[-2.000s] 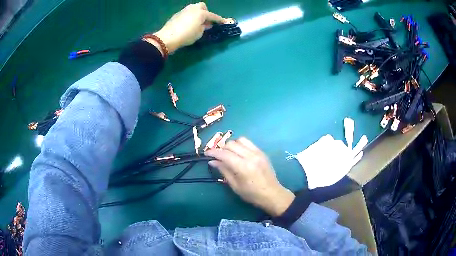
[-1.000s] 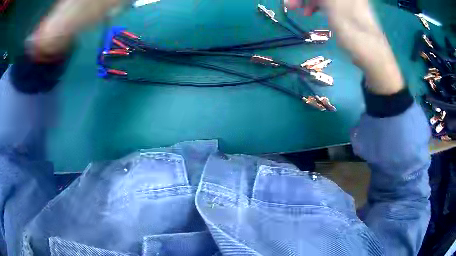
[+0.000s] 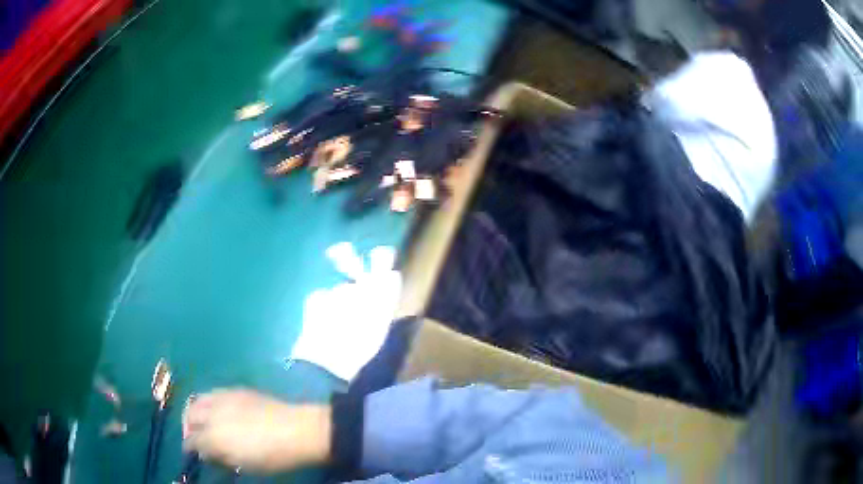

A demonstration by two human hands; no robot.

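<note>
The view is blurred. My right hand (image 3: 254, 431) is at the lower left over the green tabletop, fingers pointing left. Its fingertips are beside a few black cable leads; whether they grip one cannot be told. One lead's copper terminal (image 3: 162, 383) stands out just left of the hand. The rest of these leads is cut off by the lower edge. My left hand is out of the picture.
A mixed pile (image 3: 355, 151) of black leads with copper terminals lies at the upper middle. A white glove (image 3: 348, 317) lies beside the cardboard box (image 3: 568, 389), which holds a black plastic liner (image 3: 587, 246). A white cloth-like thing (image 3: 724, 128) is beyond it.
The view has swung to the right, so the glove and box now show. My left hand has left the picture. My right hand now appears low at the left, near copper ends.
</note>
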